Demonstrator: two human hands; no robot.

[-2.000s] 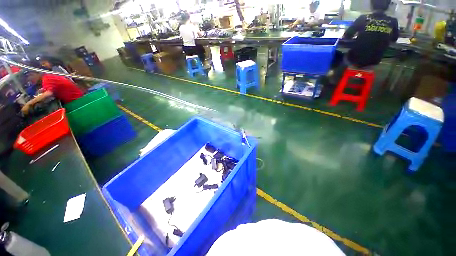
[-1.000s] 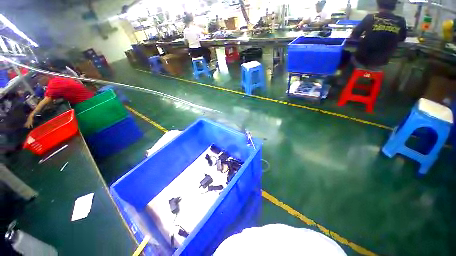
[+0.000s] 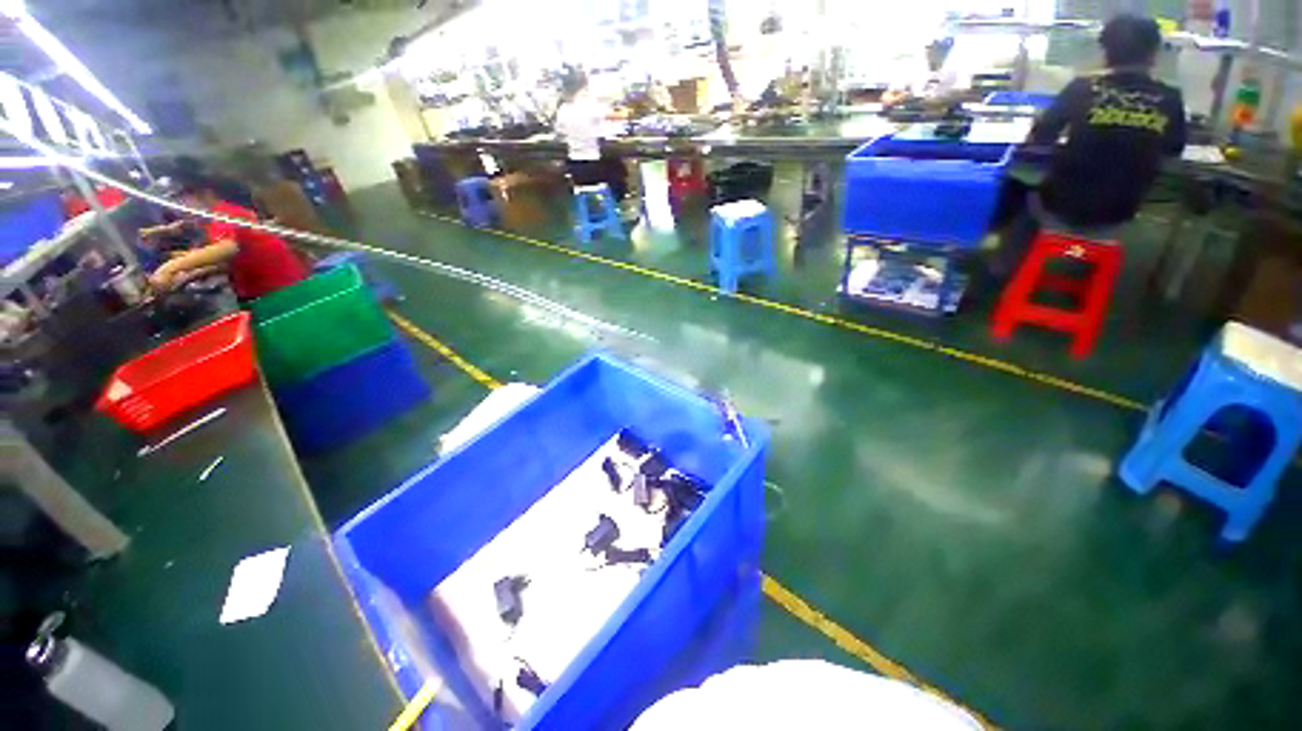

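Note:
No hand of mine shows in the head view. The open blue tote (image 3: 671, 586) stands nearest in front, beside the bench. A white liner sheet (image 3: 564, 551) lies in it. Several black power adapters (image 3: 601, 536) with leads lie scattered on the sheet, clustered at the tote's far right end. A yellow stick (image 3: 416, 706) shows at the tote's near left corner, cut off by the bottom edge. A white paper piece (image 3: 256, 586) lies on the green bench (image 3: 214, 514). A white bottle (image 3: 103, 686) with a narrow top is at the bottom left.
A red bin (image 3: 179, 374) stands at the bench's far end, beside a green bin (image 3: 311, 323). A person in red (image 3: 264, 263) works beyond. Blue stools (image 3: 1214, 429), a red stool (image 3: 1060, 293), another blue tote (image 3: 925, 193) and a seated person in black (image 3: 1114, 143) are across the aisle. A white rounded shape is bottom centre.
The whole scene has shifted right and slightly down in the view. The person in red has straightened somewhat and moved an arm. The tote, adapters and bench items keep their places relative to each other.

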